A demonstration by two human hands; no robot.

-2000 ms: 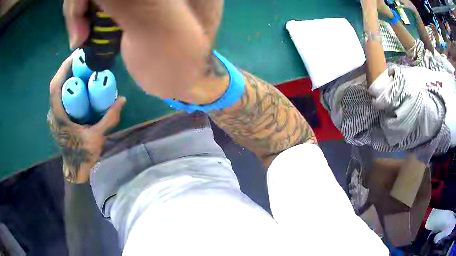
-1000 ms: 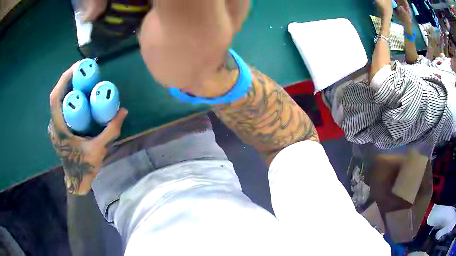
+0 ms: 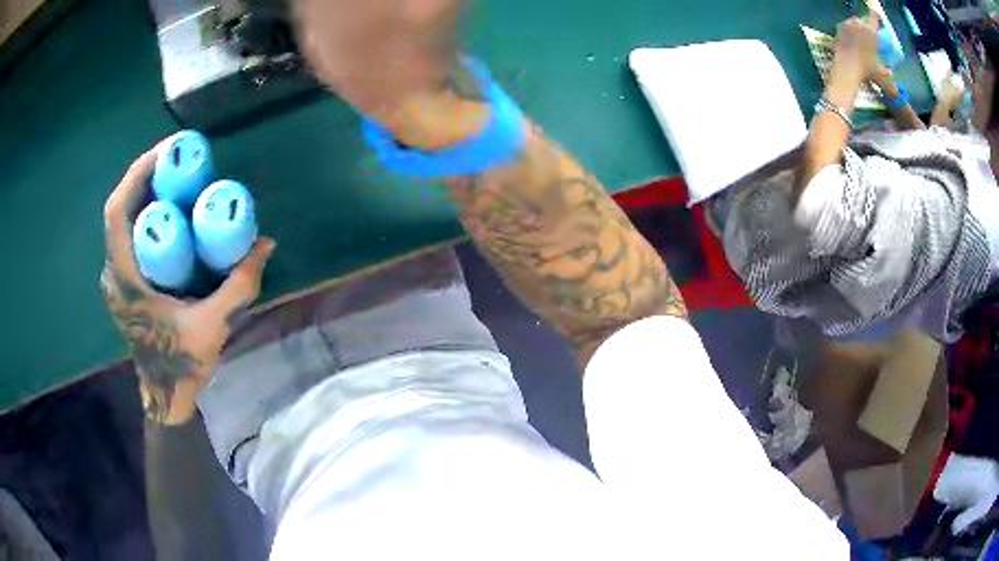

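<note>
My left hand is closed around three light-blue housings, held upright in a cluster at the bench's front edge. Their rounded ends face up, each with a dark slot. My right hand is at the top edge, blurred and cut off, with a blue band at the wrist. Its fingers are out of the picture, so I cannot tell what it holds. The off-white screw feeder stands behind the housings, left of my right hand, partly cut off by the top edge. The electric screwdriver is not clearly visible.
A white pad lies on the green bench to the right. A co-worker in striped clothing sits at the far right, hands over the bench. An open cardboard box is below them. A red frame shows under the bench edge.
The striped black grip over the housings has moved up and away and is no longer clearly seen. My right hand has risen towards the top edge. The left hand still holds the three housings.
</note>
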